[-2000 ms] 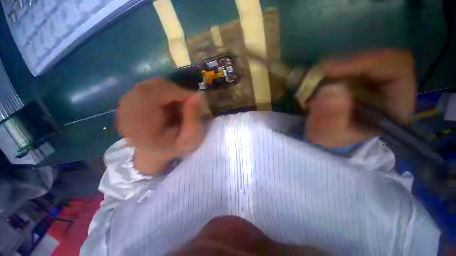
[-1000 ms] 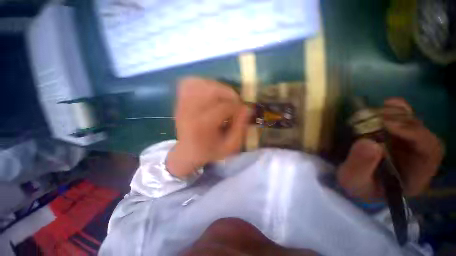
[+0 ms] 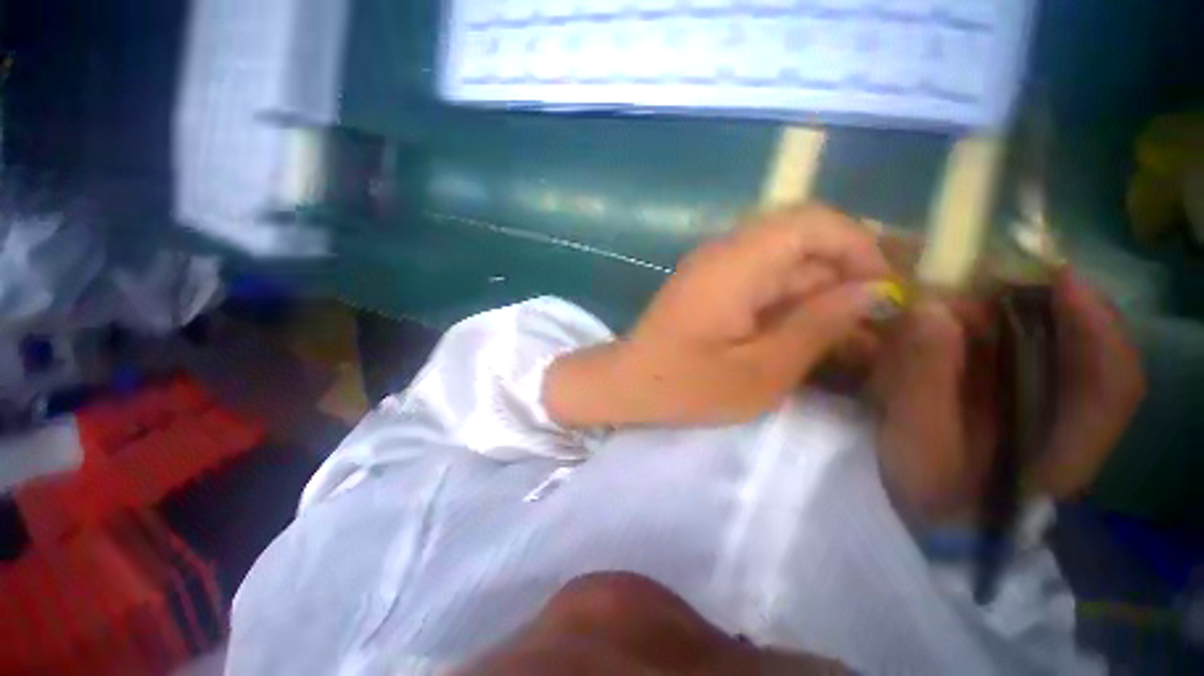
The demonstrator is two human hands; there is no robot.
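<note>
My left hand has its fingers pinched together over the work pad. A thin pale solder wire runs over the bench to this hand. A small yellow and silver piece shows at its fingertips; blur hides whether it is held or lies behind them. The circuit board seen earlier is hidden or blurred. My right hand, close on the right, is shut around the dark handle of the soldering iron, whose metal end points up and away. The brown pad is mostly covered by both hands.
A white pocketed tray lies beyond the hands. Cream tape strips hold the pad. White stacked trays and a spool on a dark stand are at left. Red items show lower left, a blurred yellow object far right.
The view has swung, shifting the bench rightward in the picture. My hands have come closer together over the pad, which is now mostly covered. The iron is still in my right hand.
</note>
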